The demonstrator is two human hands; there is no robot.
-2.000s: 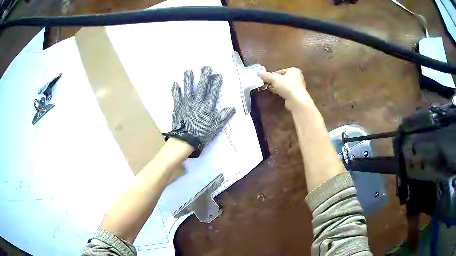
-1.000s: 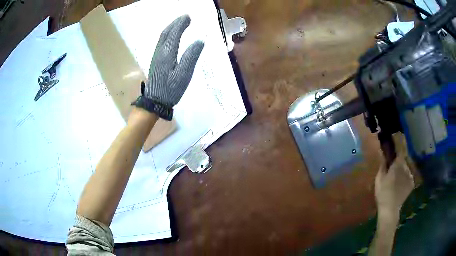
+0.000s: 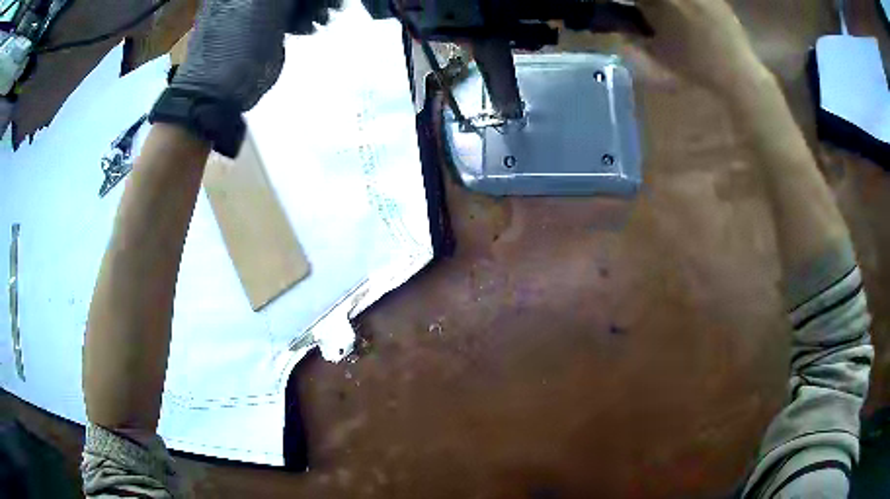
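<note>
The cutting machine (image 3: 468,15) is cut off by the top edge; its silver base plate (image 3: 561,156) lies on the table with its rounded end against the dark edge of the fabric lay (image 3: 434,185). My right hand (image 3: 688,34), bare and partly cut off, is on the machine's dark handle. My left hand (image 3: 234,54), in a grey mesh glove, is over the white paper marker (image 3: 332,185), its fingers beside the machine at the top edge; whether they touch it is unclear. A tan board (image 3: 256,234) lies on the marker under my left wrist.
A silver clamp (image 3: 337,336) grips the lay's near edge. Another clamp (image 3: 119,161) lies on the marker, partly behind my left forearm. A narrow strip (image 3: 15,297) is at far left. A white-topped stack (image 3: 854,83) sits on the brown table (image 3: 546,361) at upper right.
My right hand let go of the right-edge clamp, took the machine's handle and brought the machine left to the lay. My left hand moved up-left from the marker's middle toward the top edge.
</note>
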